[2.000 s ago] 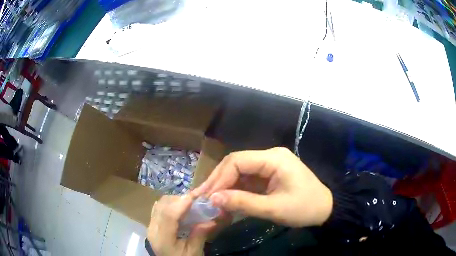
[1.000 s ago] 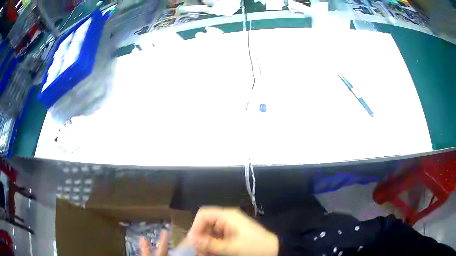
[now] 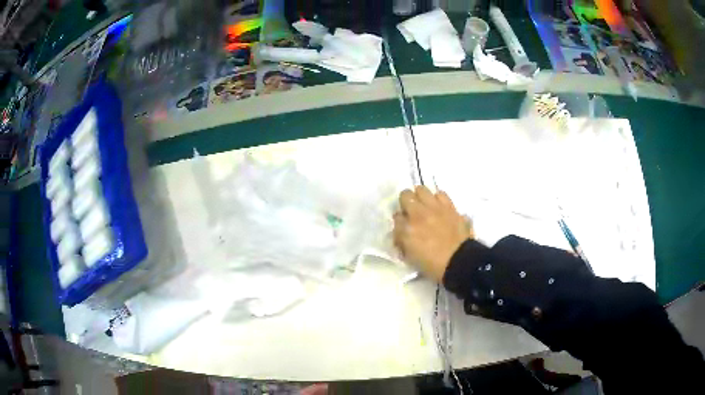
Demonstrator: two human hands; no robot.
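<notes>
My right hand (image 3: 433, 231), in a dark sleeve, is over the white sheet (image 3: 495, 316) with its fingers bent down. It covers part of a thin cable (image 3: 415, 143); whether the fingers grip anything is hidden. A crinkled, clear plastic bag (image 3: 286, 220) with a small green spot lies left of the hand, its right edge close to the fingers. A small skin-coloured patch at the bottom edge may be my left hand (image 3: 313, 389); it is cut off and its state cannot be seen.
A blue tray (image 3: 124, 193) with rows of white blocks is at the left. Crumpled white tissues (image 3: 352, 54), a small cup (image 3: 475, 32) and a bag of pale sticks (image 3: 550, 109) are at the back. A pen (image 3: 570, 235) lies right of my hand, partly behind the sleeve.
The view has risen from the box of syringes to the bench. My right hand has left the plastic piece near my left hand and moved onto the sheet. The clear bag now shows mid-sheet.
</notes>
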